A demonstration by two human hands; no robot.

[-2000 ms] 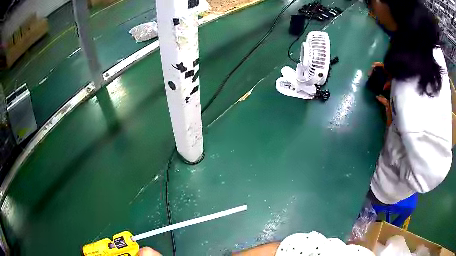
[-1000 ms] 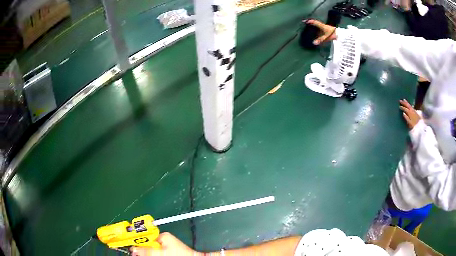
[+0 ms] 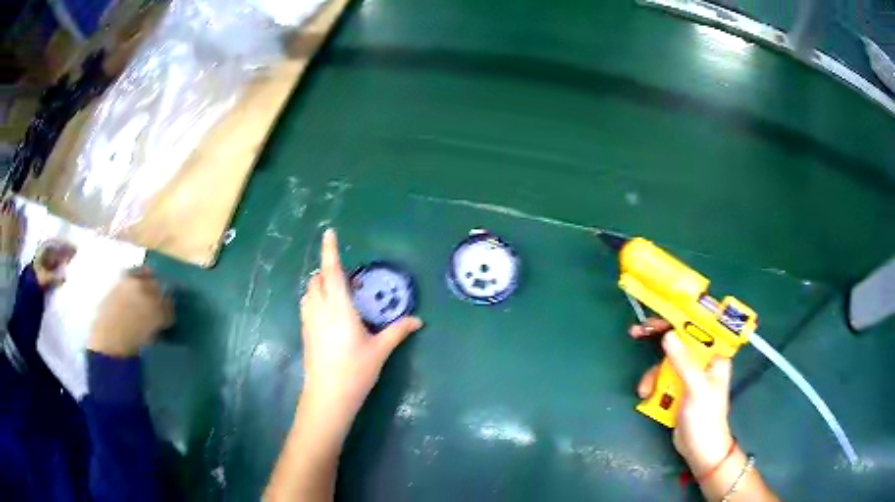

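Observation:
Two round discs with pale faces, small dark cut-outs and dark rims lie on the green table (image 3: 550,392), a left disc (image 3: 385,296) and a right disc (image 3: 483,269). My left hand (image 3: 339,328) is beside the left disc, its index finger and thumb spread around the left and lower rim. The hand hides part of that rim; I see no clear grip. My right hand (image 3: 695,392) holds the yellow glue gun (image 3: 677,289) by its handle. Its black nozzle points up-left, towards the right disc but apart from it. A translucent glue stick (image 3: 805,387) curves out of its back.
A tan cardboard sheet (image 3: 211,186) with crumpled clear plastic (image 3: 157,118) lies at upper left. Another person's blurred hand (image 3: 132,312) and dark sleeves are at the left. A white rail (image 3: 765,39) crosses the upper right. A grey post-like shape (image 3: 873,294) stands at the right edge.
The view has swung left; the fan and most of the white post have left it. The discs, cardboard and my left hand now show. My right hand still holds the glue gun, now at the right.

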